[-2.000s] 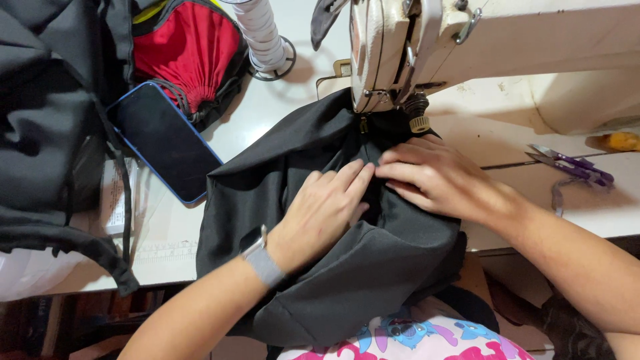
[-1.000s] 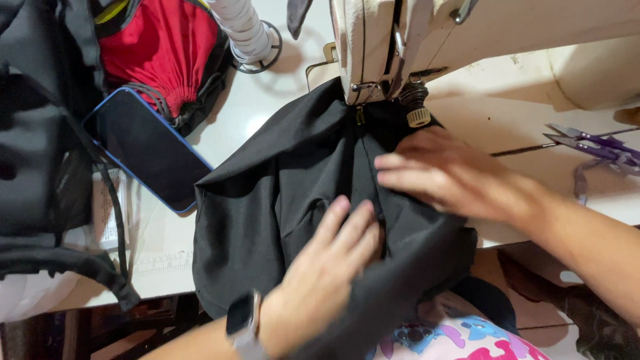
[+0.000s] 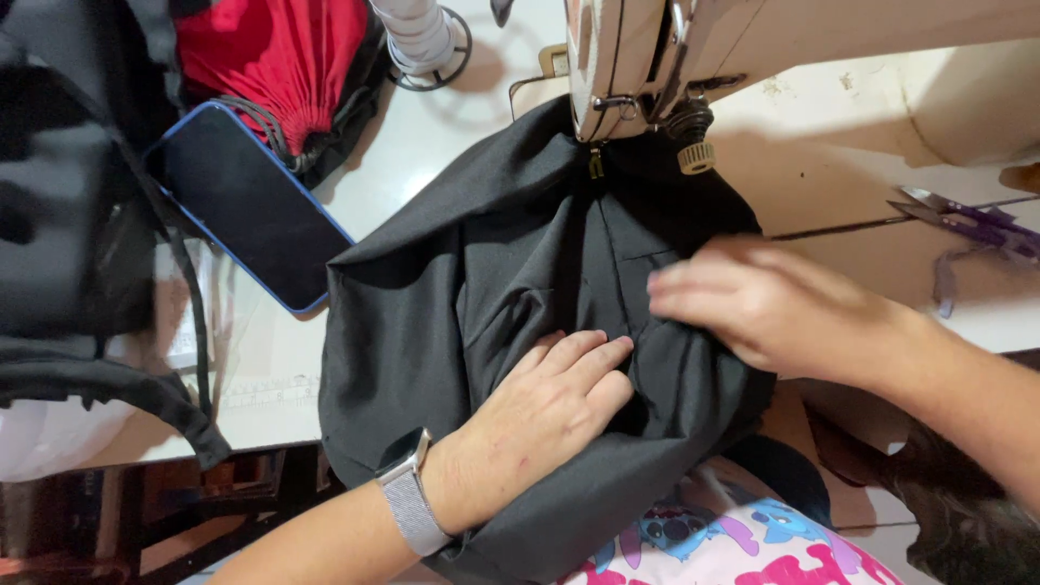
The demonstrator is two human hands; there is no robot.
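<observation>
Black fabric [image 3: 398,325] lies bunched under the head of a sewing machine [image 3: 621,73], its far end at the presser foot [image 3: 597,162]. A seam runs from the foot toward me. My left hand [image 3: 544,414], with a smartwatch on its wrist, rests on the fabric near the seam, fingers slightly bent. To the right of the seam, my right hand [image 3: 747,301] is at the cloth, blurred, its fingers together and pointing left. Whether either hand pinches the cloth cannot be made out.
Left of the fabric lie a blue-edged smartphone [image 3: 252,211], a red drawstring pouch [image 3: 276,57] and black cloth with straps [image 3: 73,203]. A spool of white elastic [image 3: 418,41] stands behind. Purple-handled thread snips [image 3: 967,219] lie at the right. The table's front edge [image 3: 268,447] runs below.
One second ago my left hand was blurred and lower on the fabric; now it rests flatter near the seam. My right hand has shifted slightly toward me along the cloth.
</observation>
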